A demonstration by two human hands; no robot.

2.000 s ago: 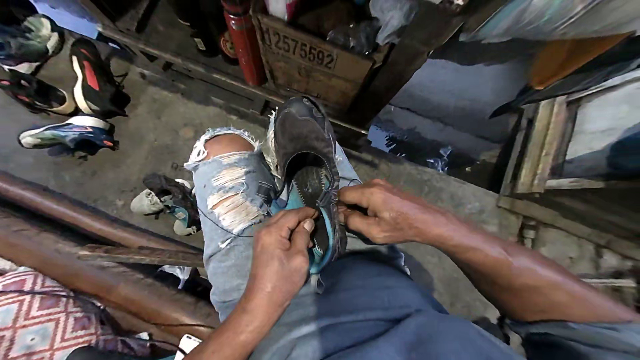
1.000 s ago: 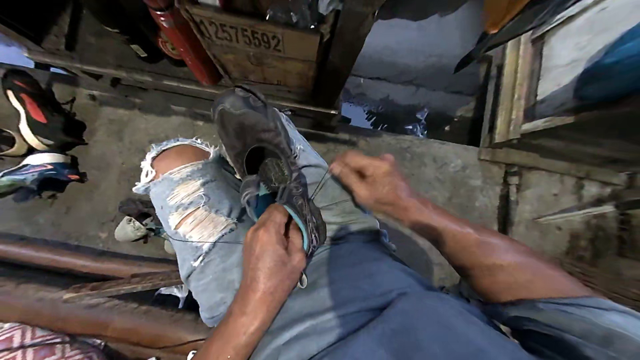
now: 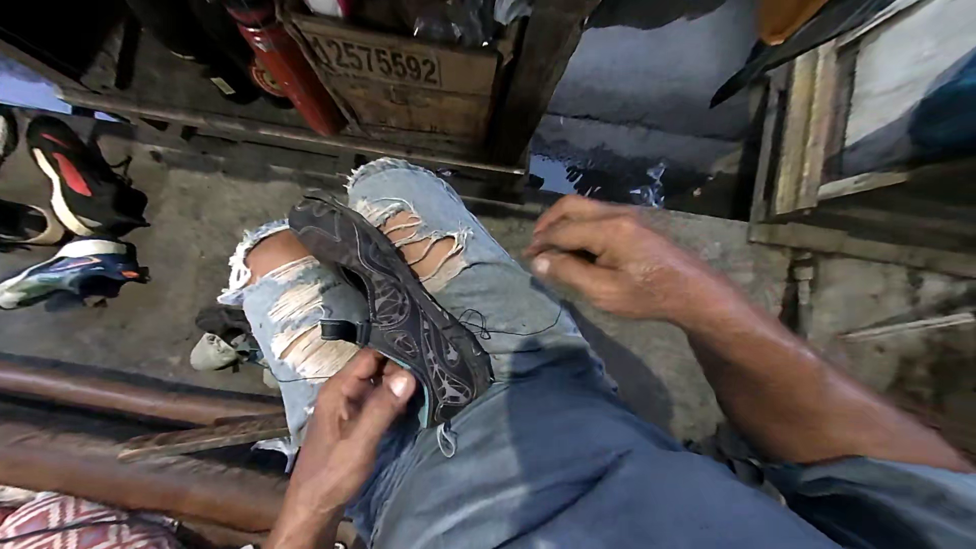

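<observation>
A dark patterned shoe (image 3: 404, 316) lies tilted on its side across my thighs, its upper facing me. My left hand (image 3: 366, 412) grips the collar near the heel, where a strip of teal lining shows. A pull loop hangs at the heel end. My right hand (image 3: 595, 255) is raised to the right of the shoe, apart from it, with fingers curled and thumb near the fingertips; whether something thin is pinched there cannot be told. Dark thread (image 3: 518, 332) runs in loose loops from the shoe's side over the ripped jeans (image 3: 488, 297).
Several worn shoes (image 3: 84, 179) stand on the concrete floor at left, with a small pale shoe (image 3: 213, 352) beside my knee. Brown pipes or poles (image 3: 137, 393) cross the lower left. Ahead are a wooden crate (image 3: 412, 99) and a red cylinder (image 3: 293, 69); a wooden frame (image 3: 801, 137) stands right.
The shoe has turned from opening upward onto its side, showing its patterned outer face. My right hand has left the shoe's opening and moved away to the right.
</observation>
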